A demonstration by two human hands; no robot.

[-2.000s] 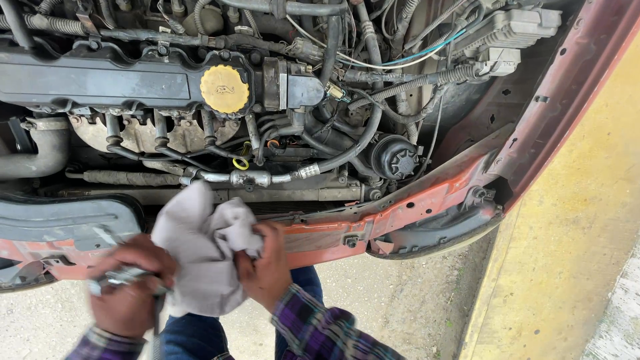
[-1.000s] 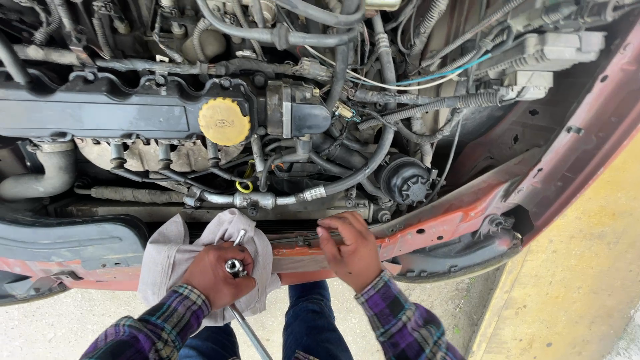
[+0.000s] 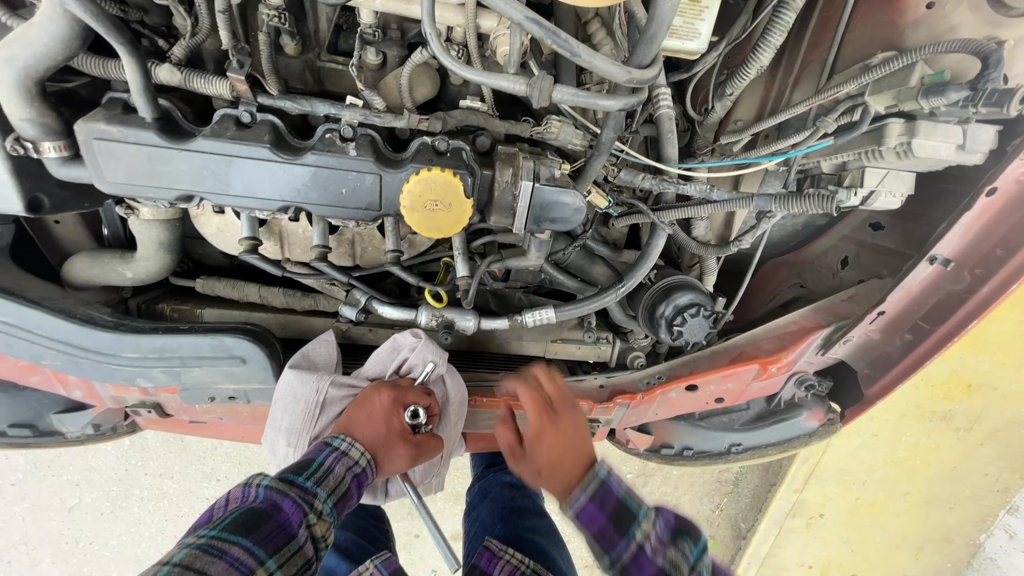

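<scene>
My left hand (image 3: pixel 390 428) is closed on a chrome socket wrench handle (image 3: pixel 430 524), whose long bar points down toward my legs. A round socket end (image 3: pixel 415 415) shows between the fingers, and a short metal piece sticks out above them. Beneath this hand a light grey cloth (image 3: pixel 304 400) hangs over the car's front edge. To the right, my right hand (image 3: pixel 546 428) is raised over the red front crossmember (image 3: pixel 752 372), blurred, its fingers bent and apart, with nothing seen in it.
Ahead lies the engine bay, with a black valve cover (image 3: pixel 232 168), a yellow oil filler cap (image 3: pixel 437 202), a yellow dipstick loop (image 3: pixel 436 296) and a black reservoir cap (image 3: pixel 693 326). Hoses and loose wires cross it. A yellow kerb (image 3: pixel 888 472) runs at the right.
Two seconds ago both hands were at the cloth, with metal tools in my left hand. My right hand has since come away from the cloth to the right. The view has shifted closer.
</scene>
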